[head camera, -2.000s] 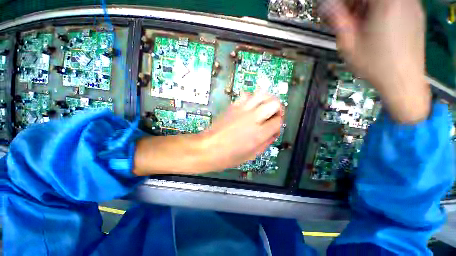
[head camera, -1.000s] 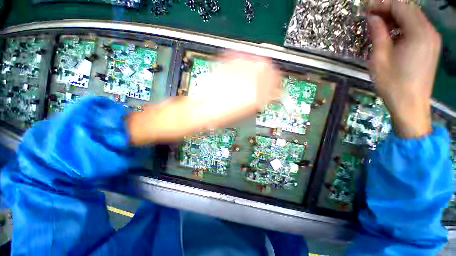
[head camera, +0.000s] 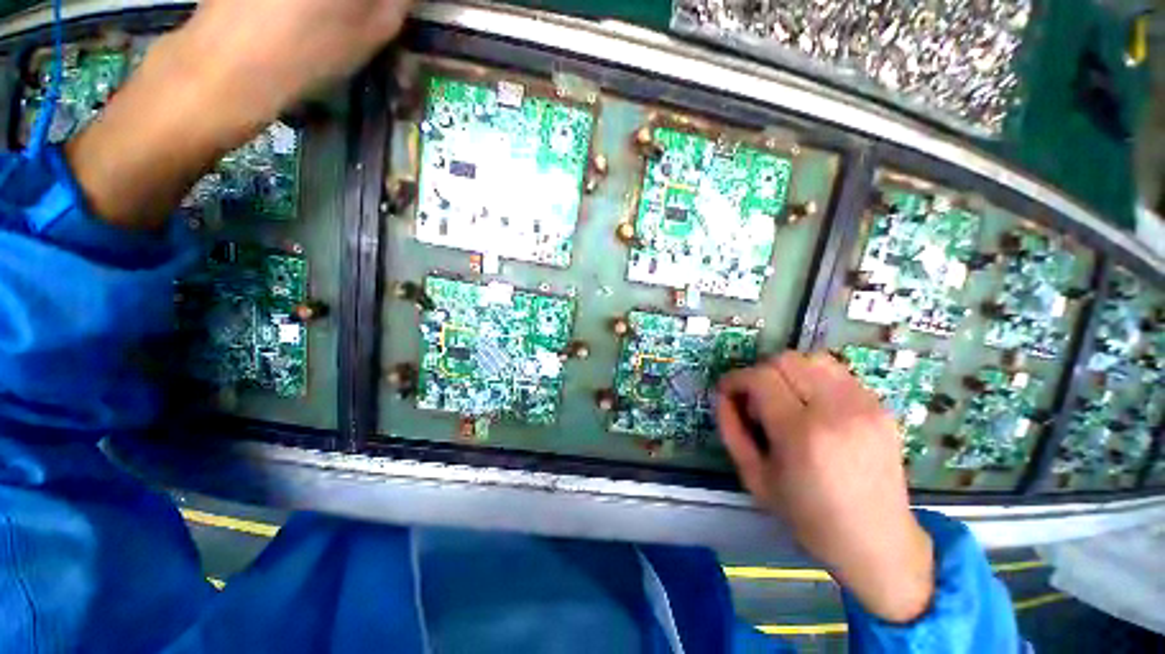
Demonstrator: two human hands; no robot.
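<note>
A carrier (head camera: 601, 268) lies in front of me with four green circuit boards. My right hand (head camera: 824, 447) is at the lower right board (head camera: 664, 371), its fingertips curled down over the board's right side; whether they hold a small part is hidden. The upper right board (head camera: 709, 211), upper left board (head camera: 498, 166) and lower left board (head camera: 492, 351) are uncovered. My left hand (head camera: 288, 51) is blurred at the top left, over the far rail, its fingertips cut off by the picture's top edge; what it holds cannot be seen.
A heap of silver metal components (head camera: 882, 51) lies beyond the far rail (head camera: 767, 96) on the green mat (head camera: 1067, 128). More carriers with boards (head camera: 920, 262) stand at right and left. The near rail (head camera: 549, 492) runs before my body. A blue cord (head camera: 51, 90) hangs at far left.
My right hand has moved from the silver heap down to the lower right board. My left hand has moved from the middle carrier to the upper left. The view has shifted too.
</note>
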